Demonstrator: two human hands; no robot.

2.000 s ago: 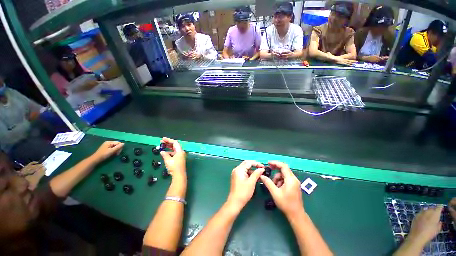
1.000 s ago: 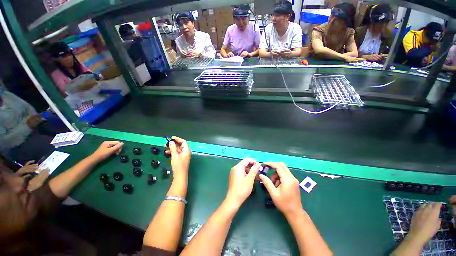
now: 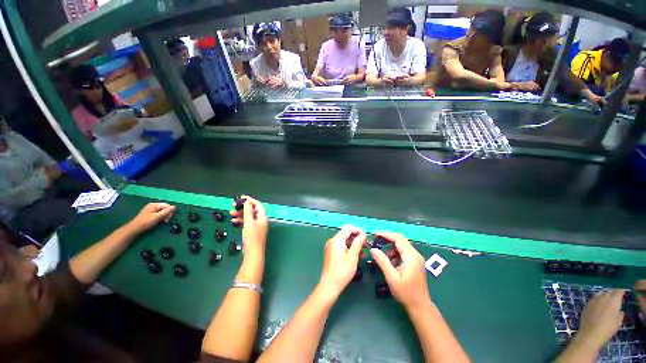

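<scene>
My left hand [image 3: 342,259] and my right hand [image 3: 402,264] are close together above the green bench, near its light green edge strip. A small black part [image 3: 377,244] is at the fingertips of my right hand; my left fingertips are close beside it, and what they hold is hidden or too small to tell. Another black part [image 3: 383,289] lies on the bench under my right hand, and a dark part shows partly between the hands. A white square card [image 3: 435,264] with a dark centre lies just right of my right hand.
The left neighbour's hand [image 3: 253,221] holds a black part beside loose black parts [image 3: 194,232]. At right, a row of black parts [image 3: 584,268] lies behind a clear blister tray [image 3: 567,312] with a neighbour's hand over it. The dark belt [image 3: 319,176] runs beyond the edge strip.
The black part at my fingertips has turned, and my fingers have shifted slightly around it. A dark part now shows below and between my hands. The left neighbour's held part has also turned.
</scene>
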